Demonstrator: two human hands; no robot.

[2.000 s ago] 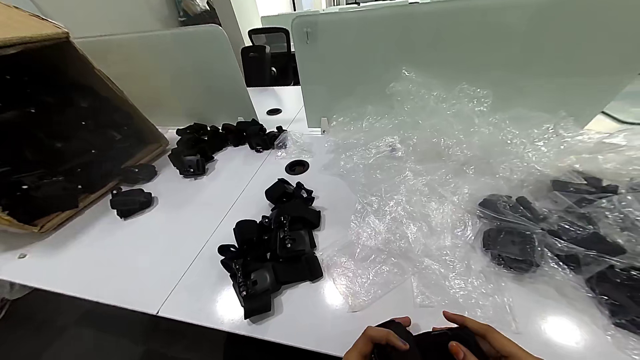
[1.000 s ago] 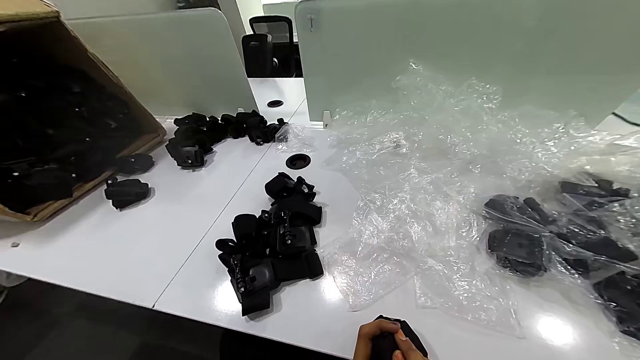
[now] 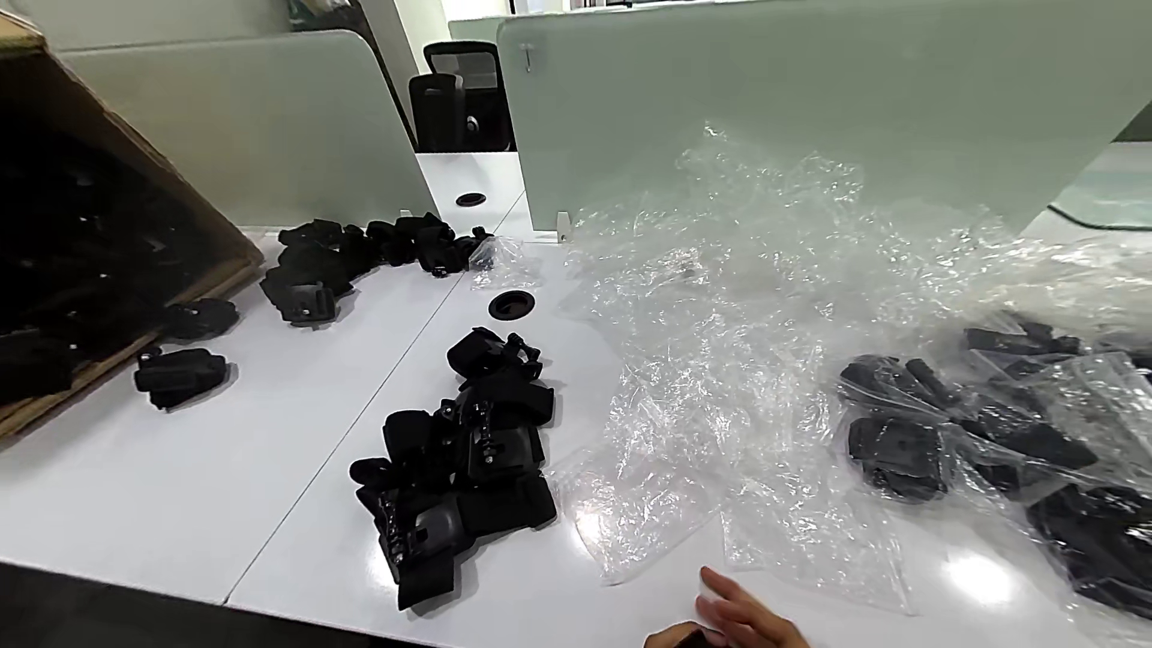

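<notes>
At the bottom edge, my left hand [image 3: 670, 635] is mostly cut off, its fingers on a small visible bit of a black item [image 3: 697, 640]. Close against it on the right is my right hand [image 3: 751, 616], index finger extended; its palm is out of view, so whether it grips the item is hidden. Up and left of both hands lies a pile of black strap mounts [image 3: 504, 450] with buckles and screws. To the right, more black strap mounts [image 3: 895, 454] lie in clear plastic bags. Crumpled clear plastic bags [image 3: 711, 378] spread between them.
An open cardboard box [image 3: 135, 135] holding black items leans at the left. Beside it lie a single black mount [image 3: 182, 376] and another black pile [image 3: 315, 265]. Frosted partitions [image 3: 765, 81] stand behind the white desk, which has a round black cable grommet [image 3: 511, 305].
Two seconds ago both hands held a black item at the bottom edge. One second ago only one hand showed, with a black item. Now both hands show again, lower in view.
</notes>
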